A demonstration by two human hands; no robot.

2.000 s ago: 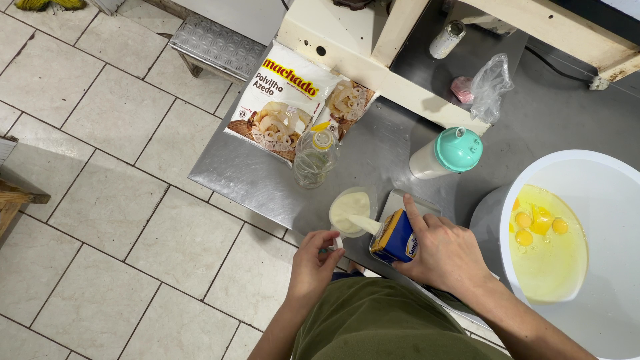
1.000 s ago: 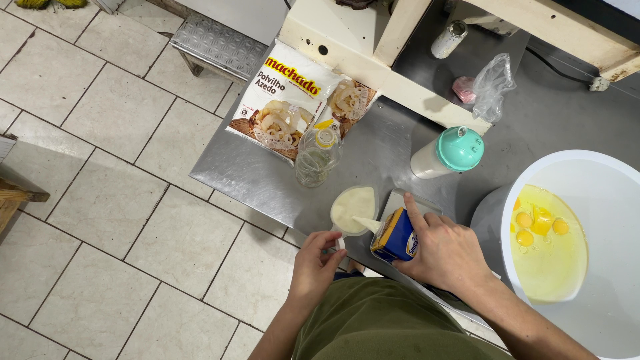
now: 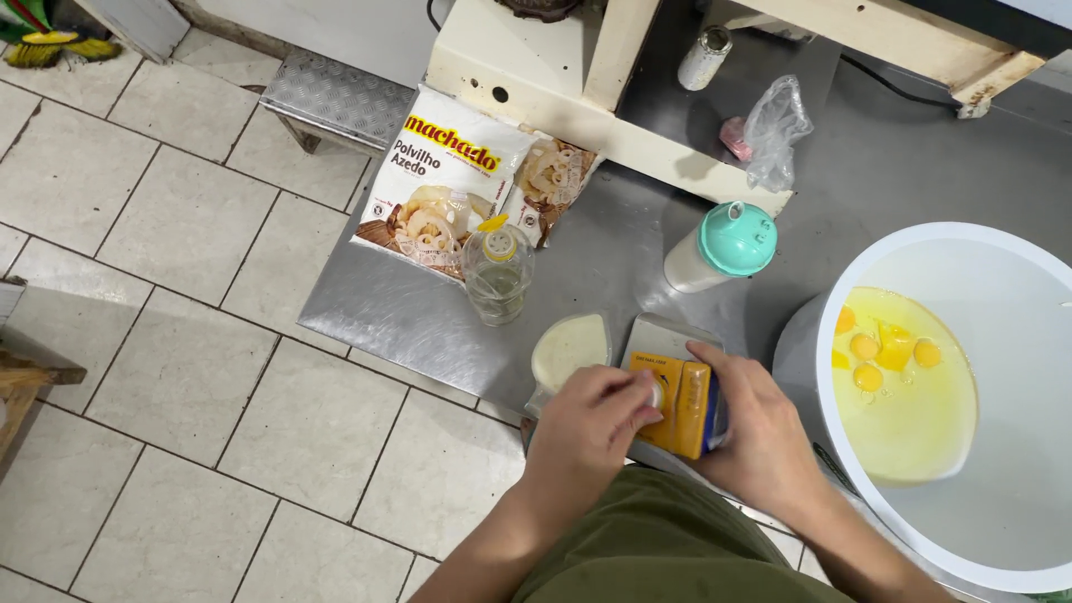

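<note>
My right hand (image 3: 754, 431) grips the side of a yellow and blue milk carton (image 3: 691, 406), which stands upright by the near edge of the steel table. The fingers of my left hand (image 3: 599, 419) pinch the white cap (image 3: 656, 395) at the carton's spout. Just left of the carton is a clear measuring jug (image 3: 574, 352) of white liquid, partly behind my left hand. A flat metal-topped kitchen scale (image 3: 666, 333) lies behind the carton. To the right, a large white tub (image 3: 1017, 377) holds several egg yolks (image 3: 867, 377) in clear egg white.
An oil bottle (image 3: 498, 276) with a raised yellow cap stands before two starch bags (image 3: 444, 184). Farther back are a shaker with a teal lid (image 3: 737, 240), a metal can (image 3: 704, 59) and a plastic bag (image 3: 777, 134). A cream-painted frame (image 3: 662, 146) crosses the table's back.
The carton was tilted and pouring white liquid into the jug; now it is upright and the stream has stopped. My left hand has moved right, bringing the cap to the spout.
</note>
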